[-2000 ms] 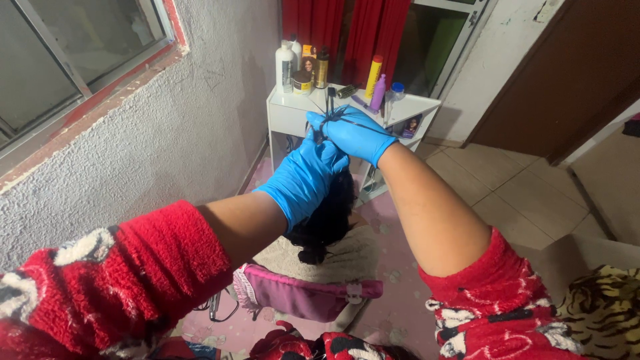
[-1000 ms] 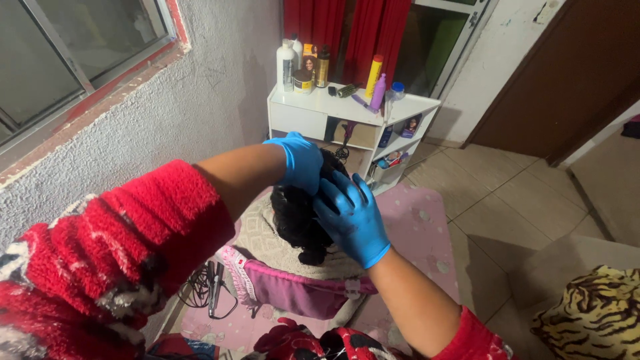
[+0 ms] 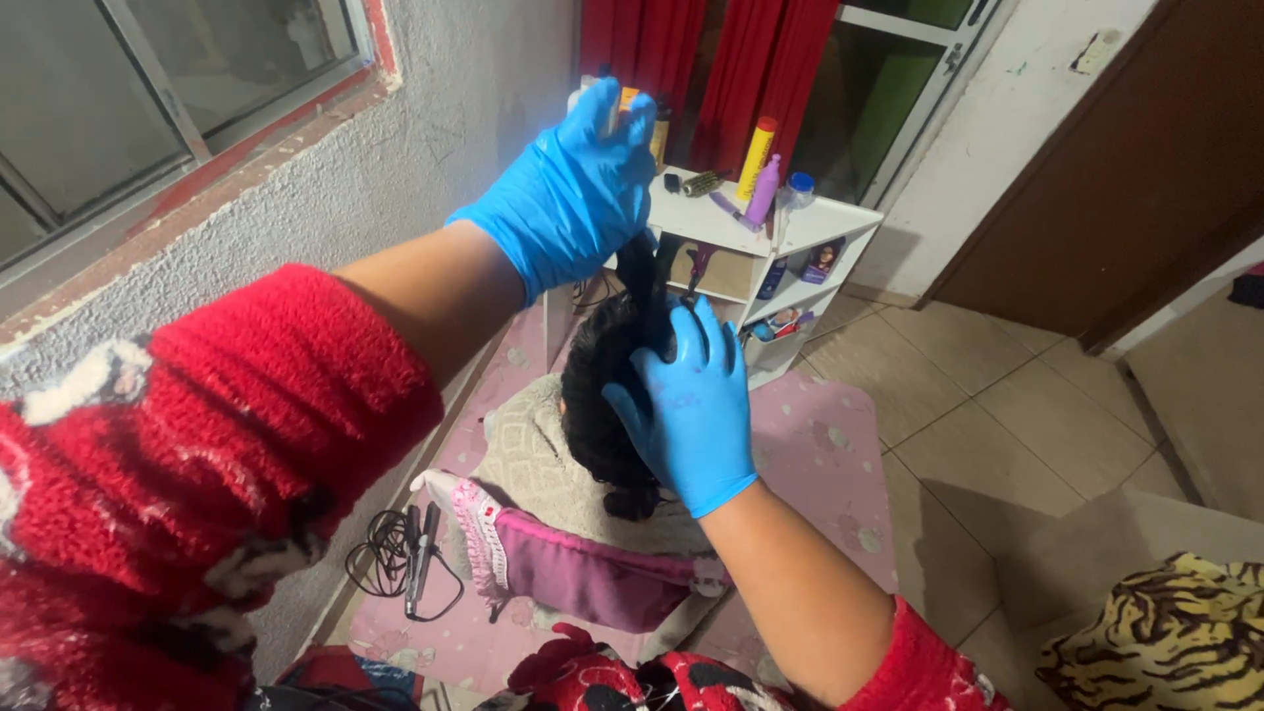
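Note:
Both my hands wear blue gloves. My left hand (image 3: 573, 183) is raised above a seated person's head, its fingers closed on a lock of dark hair (image 3: 642, 267) that it draws upward. My right hand (image 3: 691, 400) lies on the side of the head with its fingers spread against the dark hair (image 3: 597, 395). A beige towel (image 3: 533, 464) covers the person's shoulders, in front of a purple chair back (image 3: 592, 578) with pink lace. The face is hidden from view.
Ahead stands a white shelf unit (image 3: 726, 232) with a round hairbrush (image 3: 703, 184), a yellow bottle (image 3: 756, 158) and a purple bottle (image 3: 763, 193). A corded flat iron (image 3: 422, 558) lies at the lower left, near the textured wall (image 3: 474, 109). Tiger-print cloth (image 3: 1165, 632) lies at the right.
My left hand has risen from beside the head to above it, with hair now stretched below it. My right hand stays at the head. Two seconds ago both hands were together above it.

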